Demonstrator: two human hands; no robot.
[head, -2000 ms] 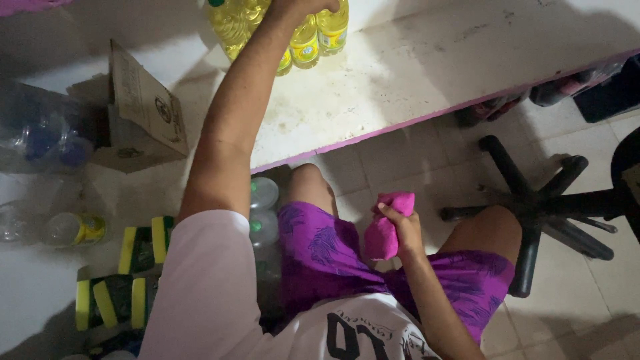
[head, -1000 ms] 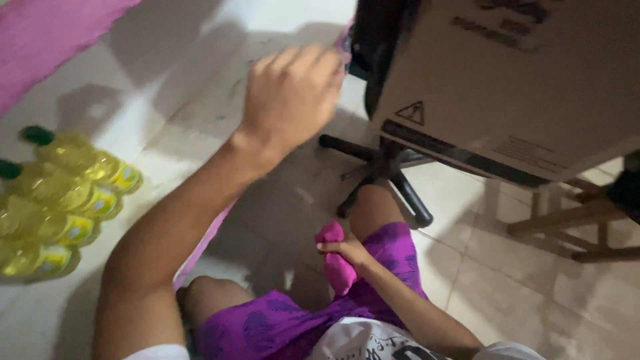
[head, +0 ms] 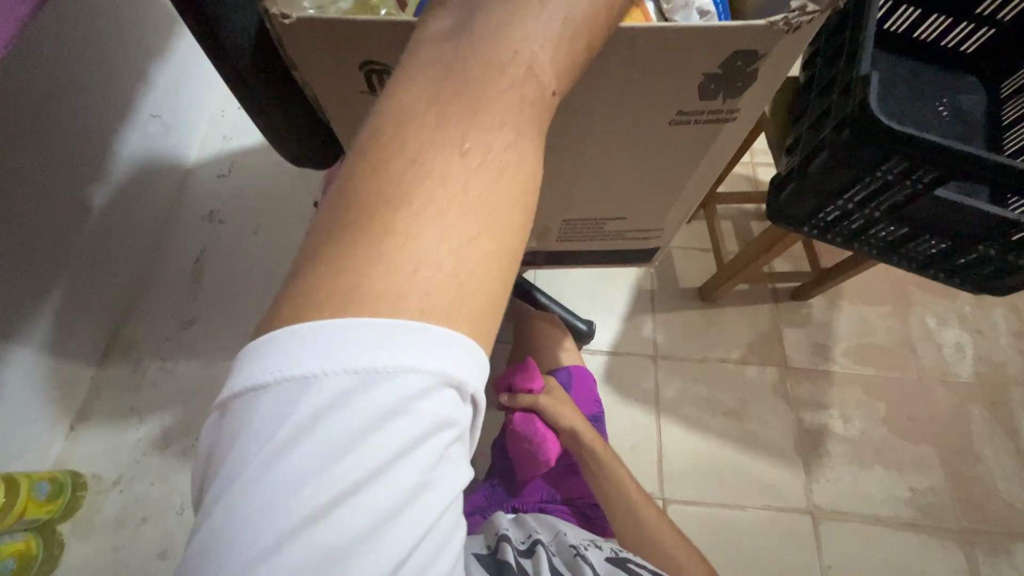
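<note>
My left arm reaches up across the middle of the view. The wrist and lower part of my left hand (head: 536, 28) pass over the rim of a large cardboard box (head: 608, 160); the fingers are beyond the top edge, so their hold is hidden. Packages in white, blue and orange wrapping (head: 692, 10) show inside the box. Low in the view, my right hand (head: 548, 404) is closed around a bunched pink cloth (head: 532, 444), above the purple shorts. The cloth bulges out on both sides of the fingers.
A black plastic crate (head: 896, 168) rests above a wooden stool (head: 748, 260) at the right. A black chair part (head: 268, 88) stands left of the box. Bottles of yellow liquid (head: 36, 500) lie on the pale counter (head: 152, 320) at lower left. Tiled floor (head: 720, 416) lies below.
My left hand has gone from the yellow bottles, where it was two seconds ago, to the top of the cardboard box. My right hand keeps the pink cloth. The view has swung right.
</note>
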